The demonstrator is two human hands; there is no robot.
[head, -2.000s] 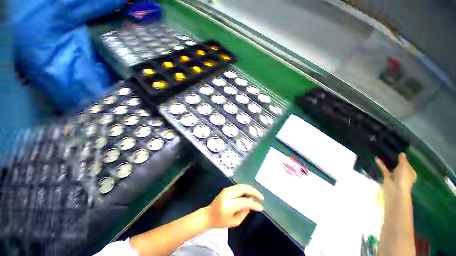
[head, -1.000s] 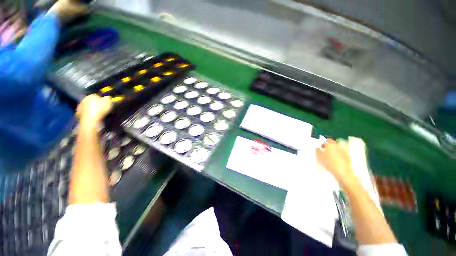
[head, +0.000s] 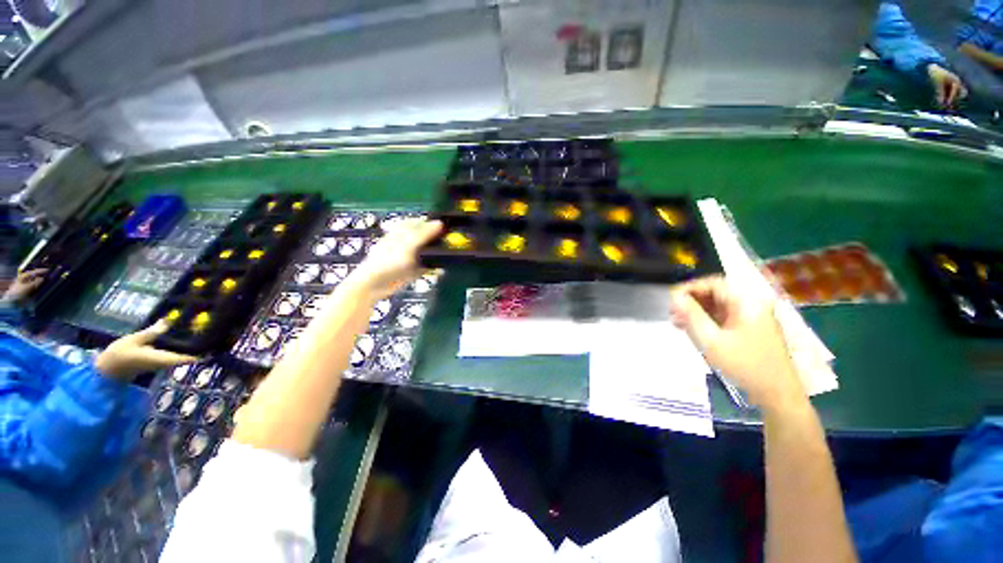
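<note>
My left hand (head: 394, 255) grips the left end of a black pocket tray (head: 563, 262), held over the bench. The tray has two rows of pockets with yellow-taped units. My right hand (head: 731, 324) is just below the tray's right corner, fingers curled and thumb apart, with nothing visible in it; no contact with the tray shows. Beneath and in front of the tray lie white paper sheets (head: 649, 379) and a pink-red wire pile (head: 513, 300). Another black tray (head: 533, 162) shows partly behind the held one.
Clear blister trays with silver-faced discs (head: 295, 302) lie at left. A person's hand (head: 138, 354) touches another black tray with yellow units (head: 237, 264). At right are long pale strips (head: 770, 297), an orange-red sheet (head: 834, 275), and a black tray (head: 968, 288). Blue sleeves show at both sides.
The view has turned right. My left hand has moved right from the left-hand black tray area and now holds a yellow-filled tray over the papers. A coworker's hand is now at the tray on the left.
</note>
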